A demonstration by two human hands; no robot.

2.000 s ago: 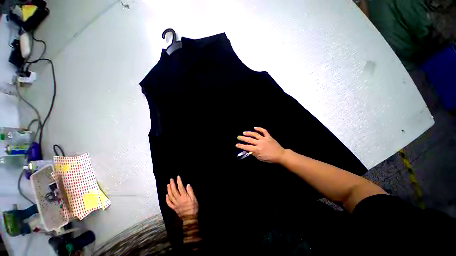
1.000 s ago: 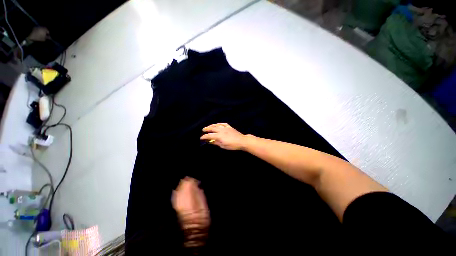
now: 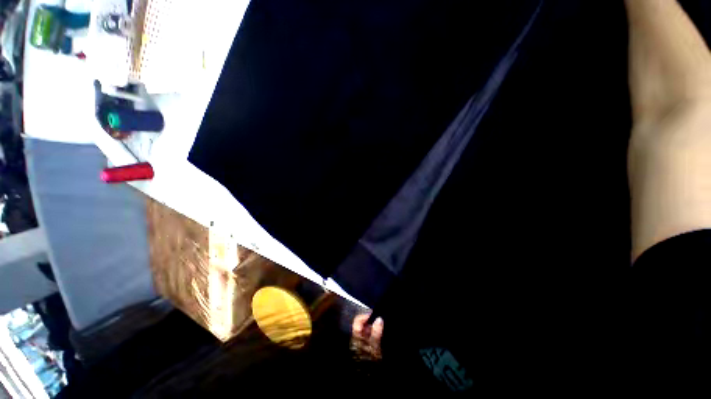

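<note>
The black garment [image 3: 312, 117] lies over the white table's front edge, its lower part nearest me. A long dark-grey strip [image 3: 436, 171], apparently its inner side, shows between black folds and narrows toward the top. My left hand [image 3: 366, 335] is small and low in the view, its fingertips closed on the garment's edge just off the table edge. The rest of that hand is dark or hidden. My right forearm and elbow show at the right edge; my right hand is cut off beyond the top.
The white table's edge [image 3: 265, 240] runs diagonally. On its left are a red tube [image 3: 129, 172], a dark cylinder with a teal end [image 3: 136, 120], a green item [image 3: 47, 27] and dotted paper [image 3: 165, 39]. Below are a brown box [image 3: 187, 249], a yellow disc [image 3: 282, 316] and grey cloth [image 3: 86, 226].
The view has swung down to the garment's lower part. My left hand has gone from lying on the garment to its edge. My right hand has left the view, and the grey strip now shows.
</note>
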